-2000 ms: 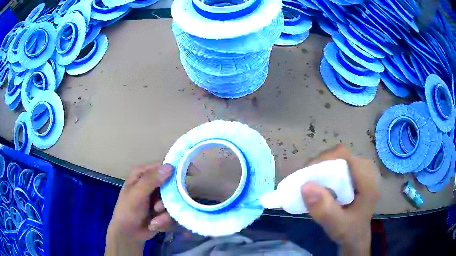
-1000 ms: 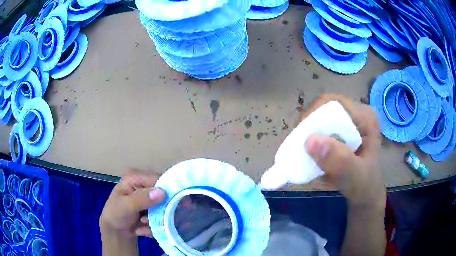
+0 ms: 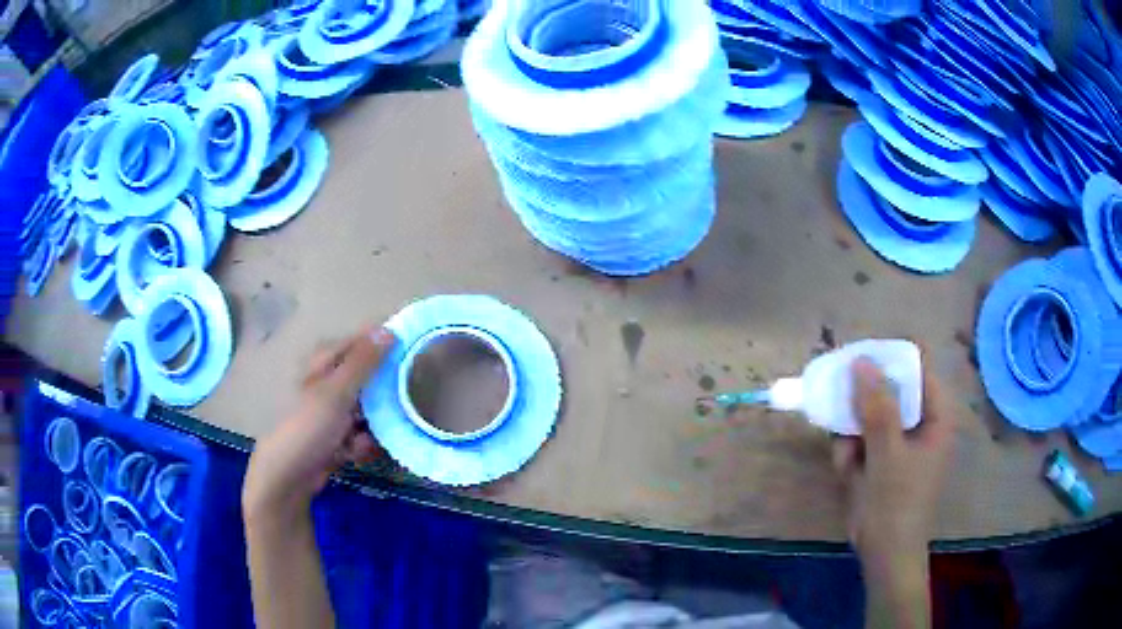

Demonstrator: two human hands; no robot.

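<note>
My left hand (image 3: 326, 412) grips the left edge of a pale blue-white pleated ring disc (image 3: 537, 383), thumb on top, over the front of the board. The disc's raised centre collar faces up and the board shows through its hole. My right hand (image 3: 892, 449) holds the white glue bottle (image 3: 834, 388) low over the board at the right. The bottle lies sideways, its teal tip pointing left, apart from the disc. I cannot tell if the bottle touches the board.
A stack of discs (image 3: 603, 184) stands at the back middle. A left heap (image 3: 148, 157) and a right heap (image 3: 917, 197) of discs flank it. A blue crate (image 3: 203, 516) with loose rings is at lower left. A small teal cylinder (image 3: 1068, 482) lies at the right edge.
The disc has moved up and away from my body, over the board. The bottle has drawn away to the right and turned more level, its teal tip now visible. The view has shifted.
</note>
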